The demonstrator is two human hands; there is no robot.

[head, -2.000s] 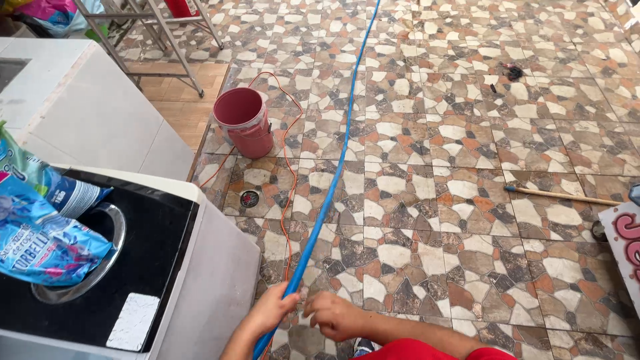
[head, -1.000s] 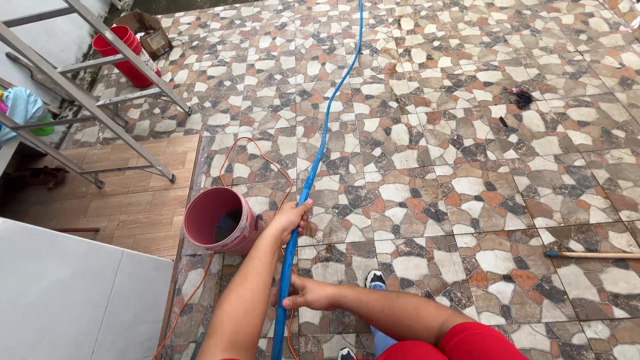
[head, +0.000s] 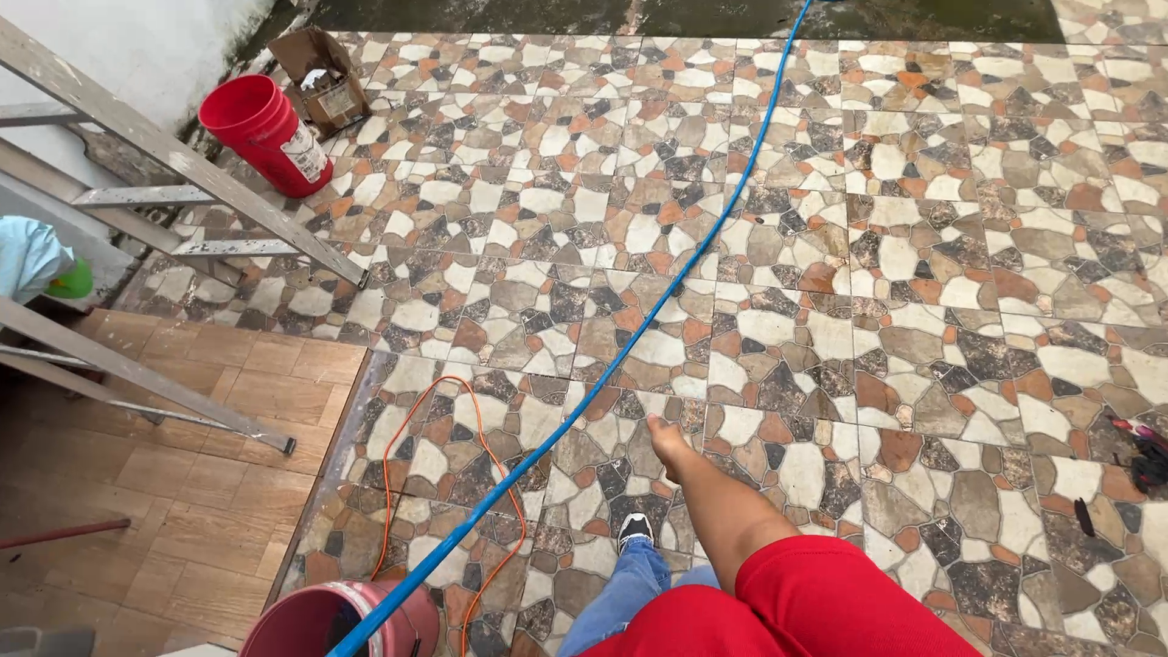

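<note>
A blue hose [head: 630,342] runs from the wet strip at the top down to the lower left, passing over the rim of a faded red bucket [head: 415,610]. My right hand [head: 669,445] is out in front of me, to the right of the hose and apart from it; its fingers are partly hidden, and nothing shows in it. My left hand is out of the picture. An orange cord [head: 484,438] loops over the tiles beside the bucket and passes under the hose.
An aluminium ladder [head: 182,164] stands at the left on tiles and a wood-look floor [head: 201,456]. Behind it are a bright red bucket [head: 265,137] and an open cardboard box [head: 328,91]. Dark debris [head: 1145,465] lies at the right.
Both hands were on the hose a second ago; now my right hand is off it and my left hand has left the picture. The view has shifted forward and left.
</note>
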